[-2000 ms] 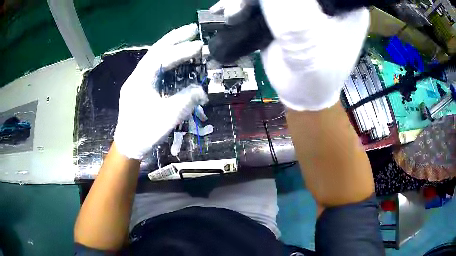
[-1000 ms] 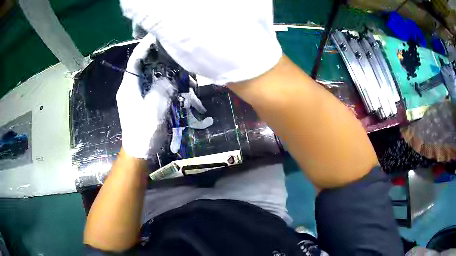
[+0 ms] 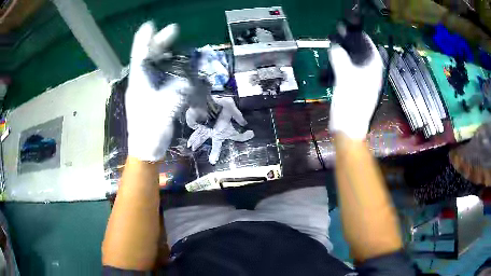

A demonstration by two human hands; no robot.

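Observation:
My left hand [image 3: 153,102], in a white glove, holds the dark, blurred end of a profile assembly [image 3: 196,86] over the bench's left part. My right hand [image 3: 355,91], also gloved in white, is right of the screw feeder, around the black electric screwdriver [image 3: 351,42], held away from the work. The grey screw feeder [image 3: 264,54] stands between the hands at the back, with a clear-topped chamber and a small red switch. Blur hides the fingertips and any screw.
Spare crumpled gloves [image 3: 221,129] lie in front of the feeder. A pale strip [image 3: 234,178] lies at the bench's front edge. Silver profiles [image 3: 414,91] lie at the right, with small black parts [image 3: 457,75] beyond. A pale board [image 3: 81,129] is at the left.
My right hand has moved right with the screwdriver, away from the workpiece, uncovering the feeder. My left hand still holds the assembly, whose end now tilts differently. The view has shifted.

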